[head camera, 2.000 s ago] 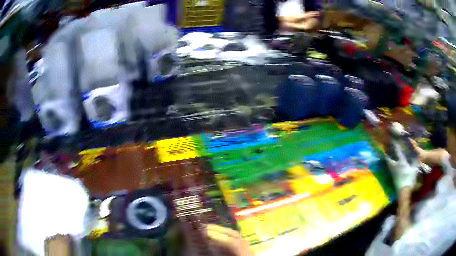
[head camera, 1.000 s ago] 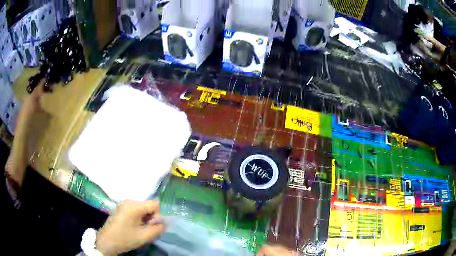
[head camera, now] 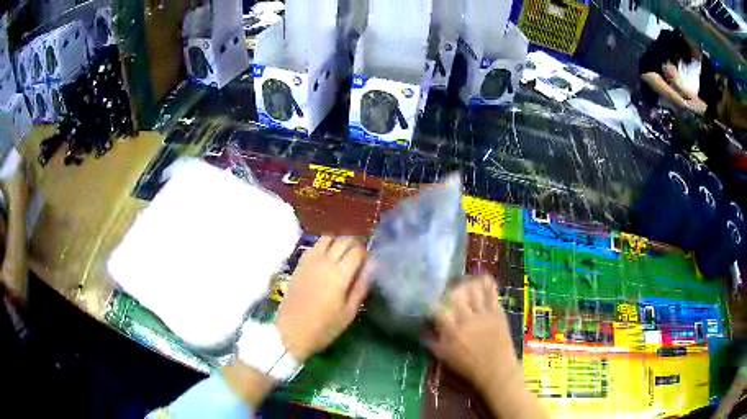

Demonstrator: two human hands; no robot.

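Note:
A crinkled, milky poly bag stands over the bench in front of me, with the dark speaker showing blurred at its lower part. My left hand is at the bag's left side, fingers on its edge. My right hand is at the bag's lower right, fingers curled against it and slightly blurred. The speaker's ringed end is hidden. The thick white stack of poly bags lies left of my left hand.
Open white and blue retail boxes stand along the far side. Dark speakers sit at the right edge. A tangled black heap lies at the far left. White and grey packets lie far right, near another person. Another arm shows at left.
Both hands have moved up and forward to the speaker. The bag, low near the bench's front edge before, is now over the speaker and hides its ringed end.

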